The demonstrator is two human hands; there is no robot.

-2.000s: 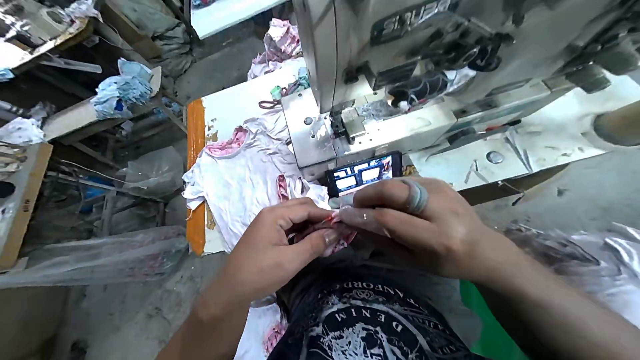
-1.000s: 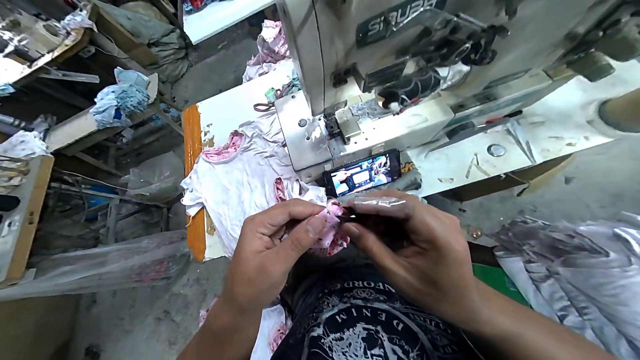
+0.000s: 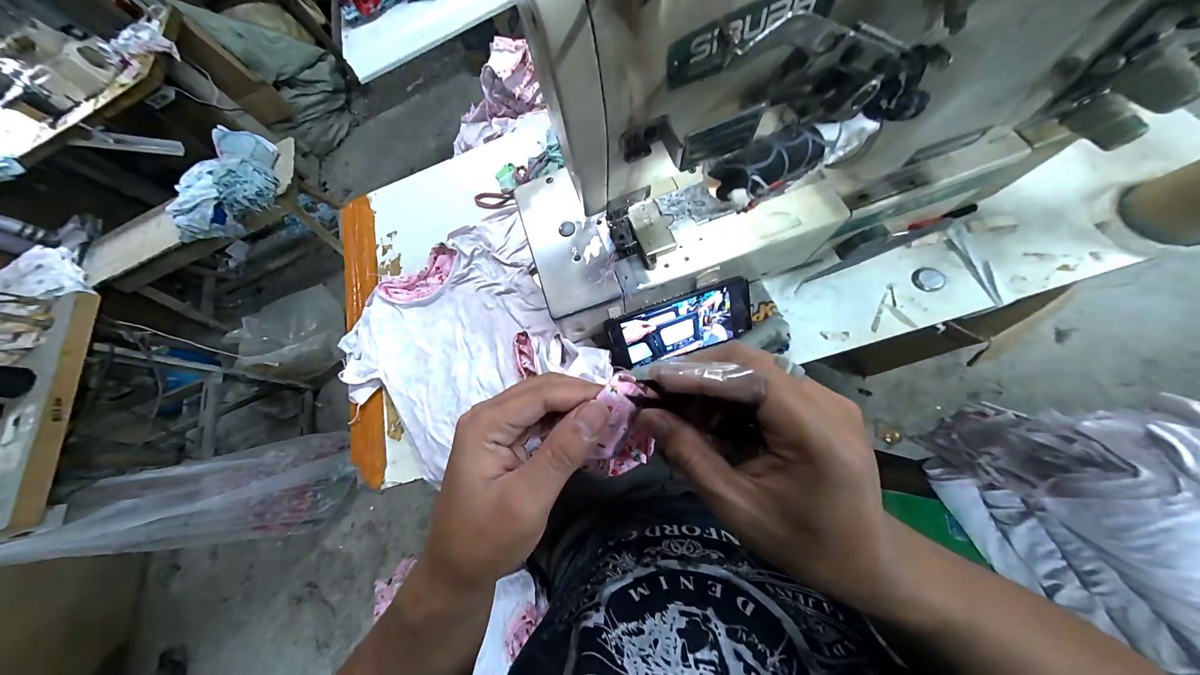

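Observation:
Pink printed fabric (image 3: 614,417) is pinched between the thumb and fingers of my left hand (image 3: 516,469). Close against its right side, my right hand (image 3: 778,450) holds a small dark tool, mostly hidden by the fingers, with its tip at the fabric. Clear plastic or tape lies over my right index finger. Left of the hands, a white shirt with a pink neckline (image 3: 450,319) lies on the sewing table, partly beside the metal plate of an industrial Siruba sewing machine (image 3: 694,234). A phone with a lit screen (image 3: 680,323) lies just beyond my fingers.
The table's orange edge (image 3: 364,422) runs down the left. Tweezers (image 3: 975,267) and thread scraps lie on the right part of the tabletop. A pile of grey-white fabric (image 3: 1078,497) is at lower right. Light-blue cloth (image 3: 230,183) rests on a wooden bench at left.
My right hand has turned and its fingers are now curled around the dark tool, which shows beside the pink fabric. My left hand keeps its pinch on the fabric.

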